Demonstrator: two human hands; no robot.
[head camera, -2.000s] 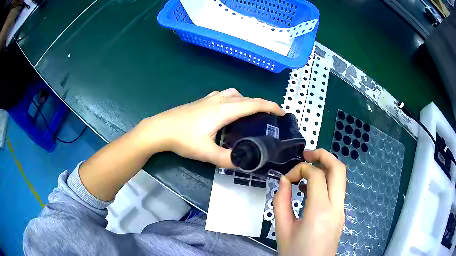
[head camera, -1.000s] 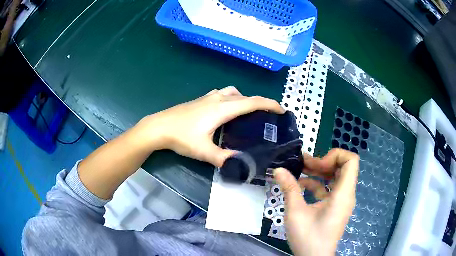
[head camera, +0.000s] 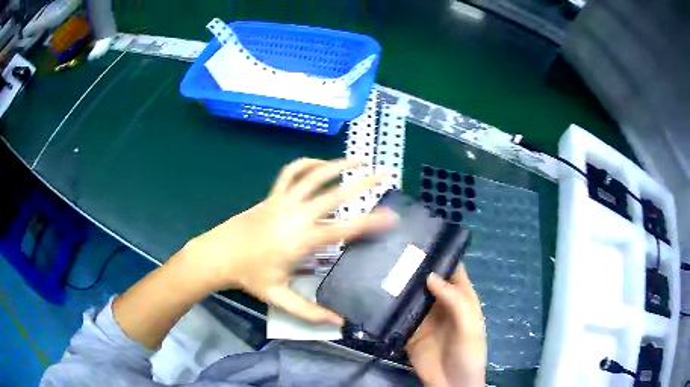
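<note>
The black device (head camera: 371, 276) is tilted above the bench's near edge, with a white barcode label on its upward face. My right hand (head camera: 450, 321) grips its right and lower side, thumb on the edge. My left hand (head camera: 291, 234) is blurred, fingers spread, at the device's left side; its thumb and a finger lie over or near the edge, and contact is unclear. Dotted strips (head camera: 390, 147) lie beyond the device. The pad backing sheet (head camera: 507, 264) lies to the right, with black round pads (head camera: 448, 194) at its upper left corner. The white label sheet (head camera: 303, 321) is partly hidden under my left hand.
The blue basket (head camera: 276, 113) with white used liner stands at the back. The white foam tray (head camera: 564, 302) at right holds several black devices with cables. A blue stool-like object (head camera: 45, 242) is at lower left, beside the bench edge.
The view has shifted to the right. The device has been turned, so a different face with a larger white label shows. My left hand has opened, and my right hand has taken hold of the device.
</note>
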